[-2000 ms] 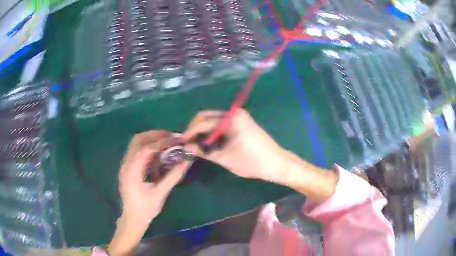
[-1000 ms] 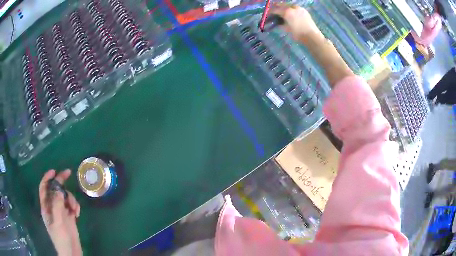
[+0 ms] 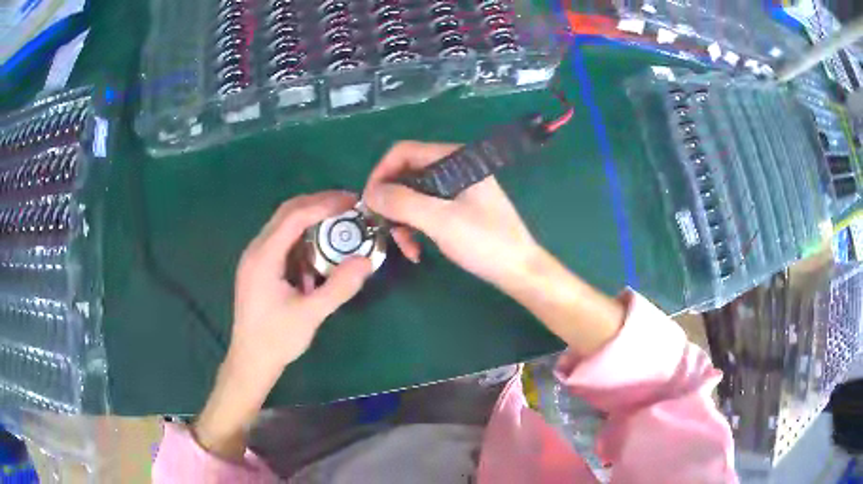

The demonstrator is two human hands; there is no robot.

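Note:
My left hand [image 3: 284, 274] is closed around the side of the round fixture [image 3: 322, 257], with the thumb at its front edge. A silver and dark round component [image 3: 344, 236] sits on the fixture's top. My right hand [image 3: 445, 203] holds a black flat probe [image 3: 483, 156], which slants up to the right with a short red cable end at its rear. My right fingertips are at the right edge of the component. The probe's tip is hidden or too small to tell.
The large clear tray [image 3: 350, 93] with rows of components lies at the back. A part-filled tray [image 3: 47, 236] is at the left, another tray [image 3: 748, 189] at the right. A black cable [image 3: 156, 269] runs on the green mat [image 3: 445, 331]. Brown cardboard [image 3: 700, 331] shows beyond the right edge.
My right hand has come back from the right tray to the fixture with the probe. My left hand has gone from beside the fixture to holding it. The camera view has turned.

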